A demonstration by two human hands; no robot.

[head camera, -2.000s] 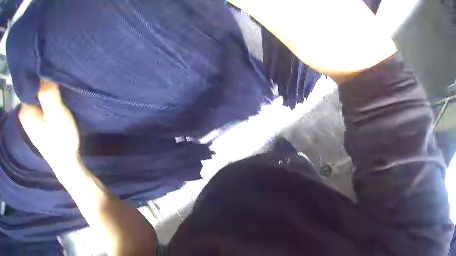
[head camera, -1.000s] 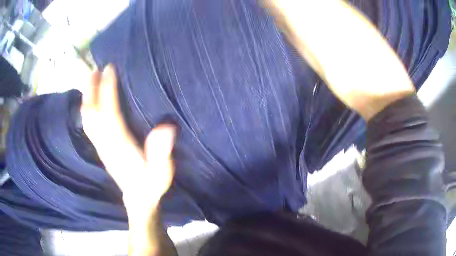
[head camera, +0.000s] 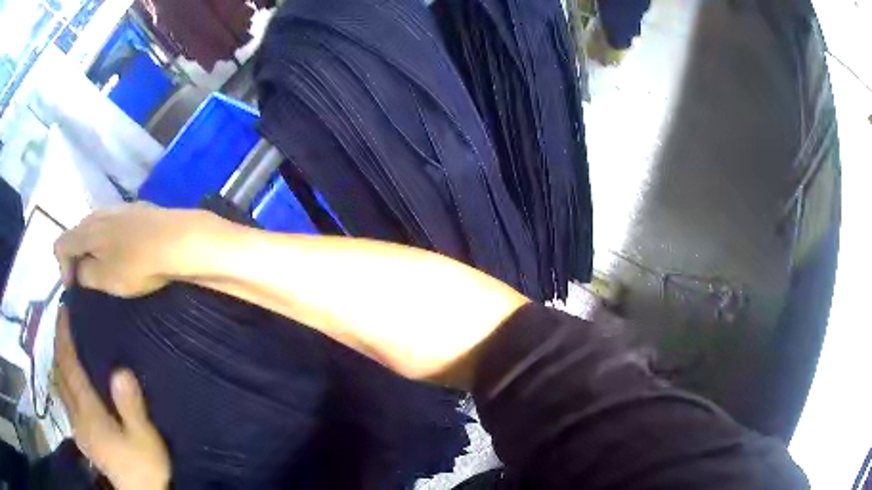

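Observation:
A thick bundle of dark navy strips (head camera: 249, 392) fills the lower left, its ragged ends towards the lower middle. My right hand (head camera: 134, 251) reaches across from the right, its fingers curled tightly on the bundle's upper left corner. My left hand (head camera: 119, 431) is below it, laid against the bundle's left side with thumb and fingers spread. Another thick row of navy strips (head camera: 411, 124) hangs at upper middle, beyond my right forearm, with its ragged ends down. The rail under the bundle is hidden.
Blue plastic bins (head camera: 196, 153) stand behind the strips at upper left, beside a pale metal tube. Maroon cloth (head camera: 206, 29) hangs at the top. Bent wire (head camera: 36, 330) shows at the left edge. Grey floor (head camera: 708, 191) runs down the right side.
The view has swung, showing the blue bins and hanging row. My right hand has come into view at the left, closed on the bundle's corner. My left hand is lower left.

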